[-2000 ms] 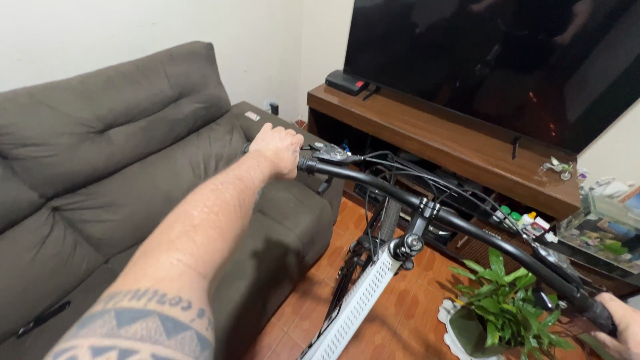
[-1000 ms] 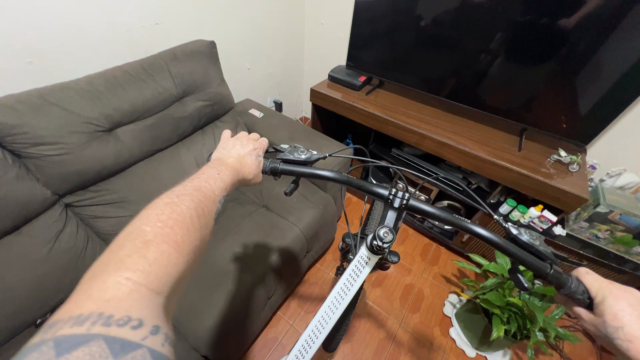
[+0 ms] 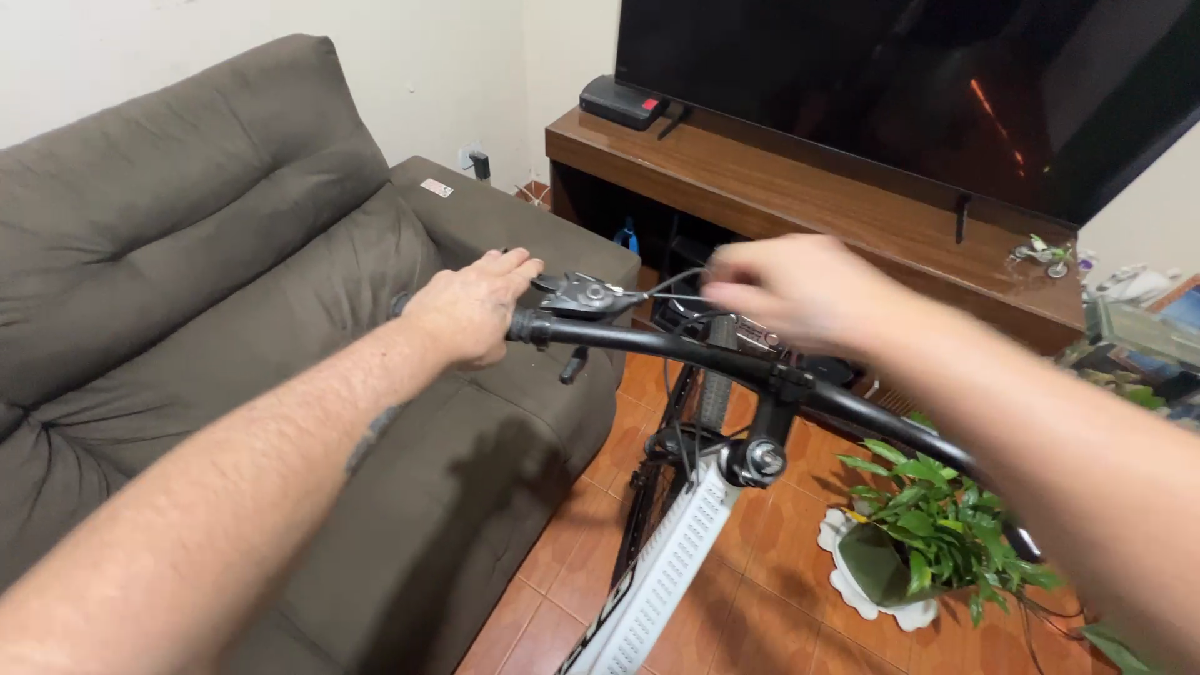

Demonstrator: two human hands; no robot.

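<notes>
A bicycle with a white frame and a black handlebar stands in front of me. My left hand is wrapped around the grip at the bar's left end, beside the brake and shifter lever. Blurred by motion, my right hand is above the bar, left of the stem, at the cables running from the lever. Its fingers are curled near them; whether they pinch a cable cannot be told. My right forearm hides the bar's right end.
A dark fabric sofa stands at the left, close to the left grip. Ahead is a wooden TV stand with a large television. A potted plant on a white mat is on the tiled floor at the right, near the handlebar.
My right hand has let go of the right grip and moved left across the bar to the cables. My left hand remains on its grip.
</notes>
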